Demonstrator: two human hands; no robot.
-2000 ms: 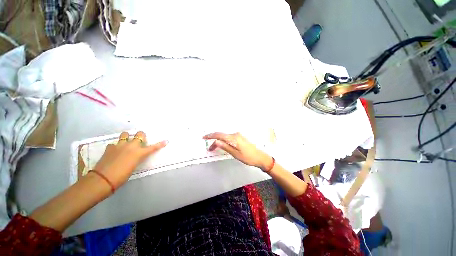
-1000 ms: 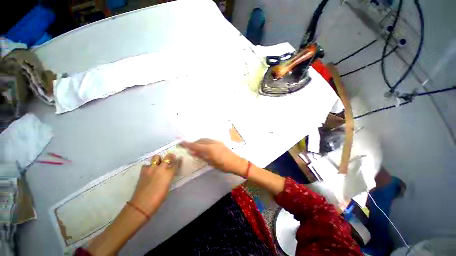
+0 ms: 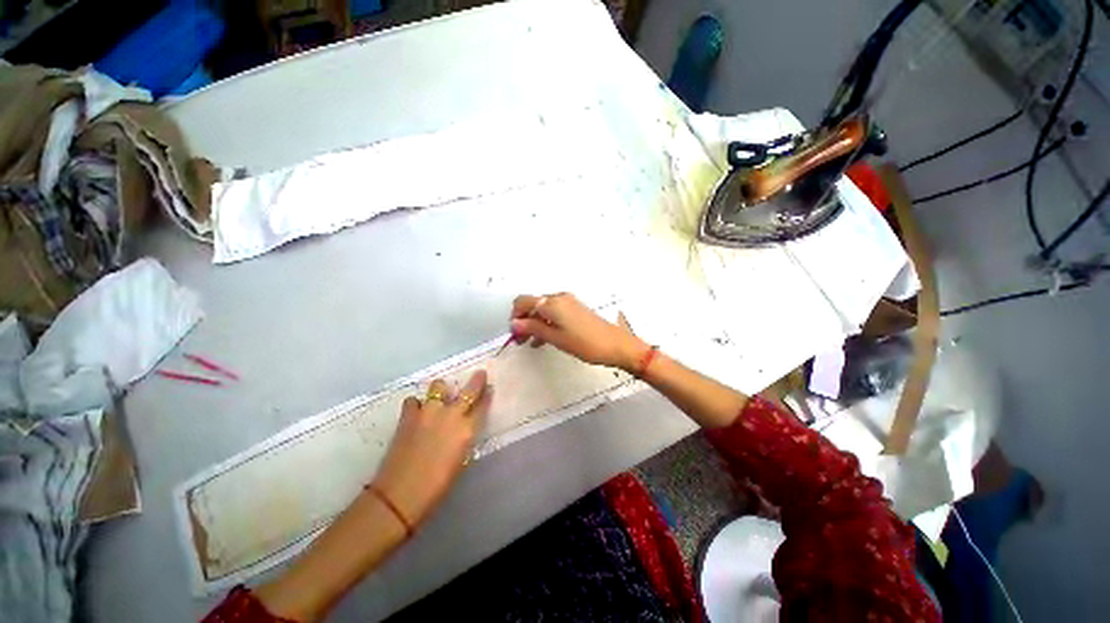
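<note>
A long cream cardboard template [image 3: 286, 487] with a dark edge line lies on a white fabric strip [image 3: 329, 415], whose white margin shows around it. My left hand [image 3: 436, 441] lies with its fingers spread flat on the middle of the template. My right hand [image 3: 562, 329] is at the template's far edge, with a thin red-pink marking pen [image 3: 504, 347] held in its fingertips, the tip pointing down at the edge. The right end of the template is partly behind my right hand and wrist.
An iron [image 3: 785, 189] stands on a yellow-stained white cloth [image 3: 689, 183] at right. A white strip pile [image 3: 317, 195] lies on the far side. Two red-pink pens [image 3: 189, 377] lie near the crumpled white heap [image 3: 110, 329] at left. Brown plaid garments [image 3: 85, 183] are behind it.
The view has shifted. Since the oldest frame, my left hand has moved right along the template. My right hand has moved to its far edge, and the pen now shows clearly.
</note>
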